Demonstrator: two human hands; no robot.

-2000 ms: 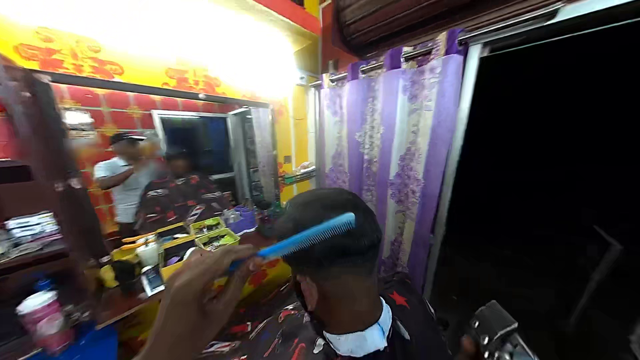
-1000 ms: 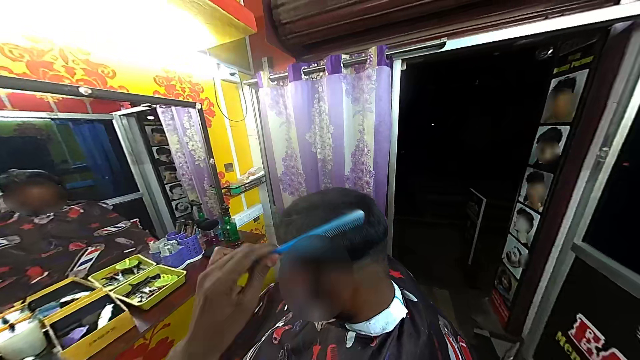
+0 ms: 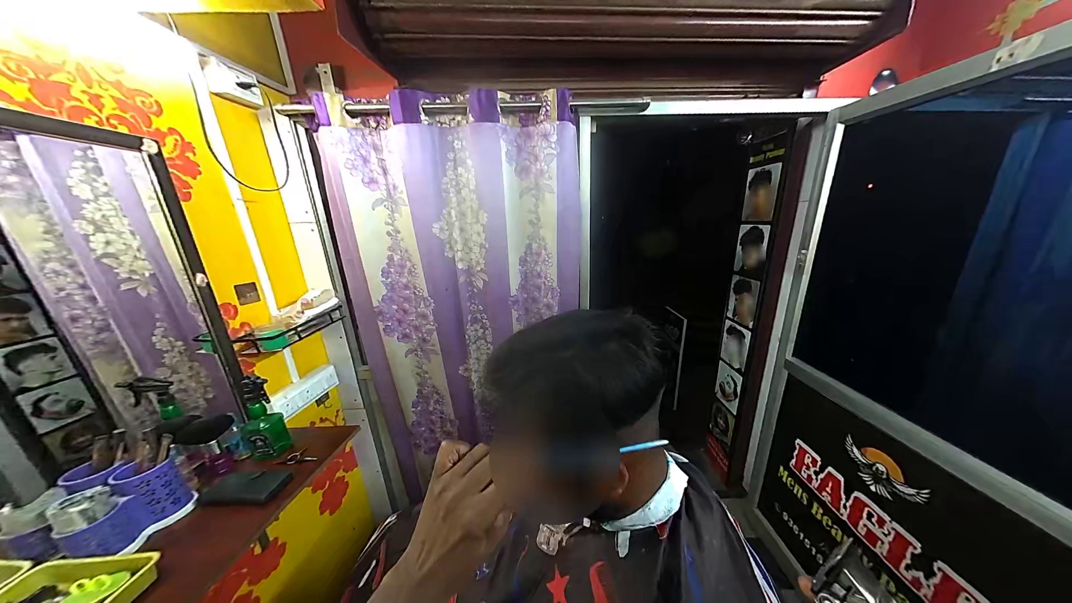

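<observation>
A seated person's head with dark hair (image 3: 578, 360) is in the middle of the head view, above a dark patterned barber's cape (image 3: 578, 569) and a white neck strip (image 3: 662, 502). My left hand (image 3: 465, 511) is raised on the near left side of the head, fingers closed on a blue comb (image 3: 645, 446). The comb's far end shows beside the ear and neck; its middle is blurred. At the bottom right edge, a fingertip of my right hand (image 3: 806, 584) touches a metallic hair clipper (image 3: 850, 578), both partly cut off by the frame.
Left, a wooden counter (image 3: 188, 553) holds purple baskets (image 3: 155, 486), a green spray bottle (image 3: 266, 427), scissors (image 3: 297, 458) and a yellow tray (image 3: 142, 578) below a mirror (image 3: 188, 251). A purple curtain (image 3: 452, 251) hangs behind; a glass door (image 3: 930, 276) stands right.
The view has swung right. The comb has gone from the upper hair down beside the ear and neck, with my left hand still holding it.
</observation>
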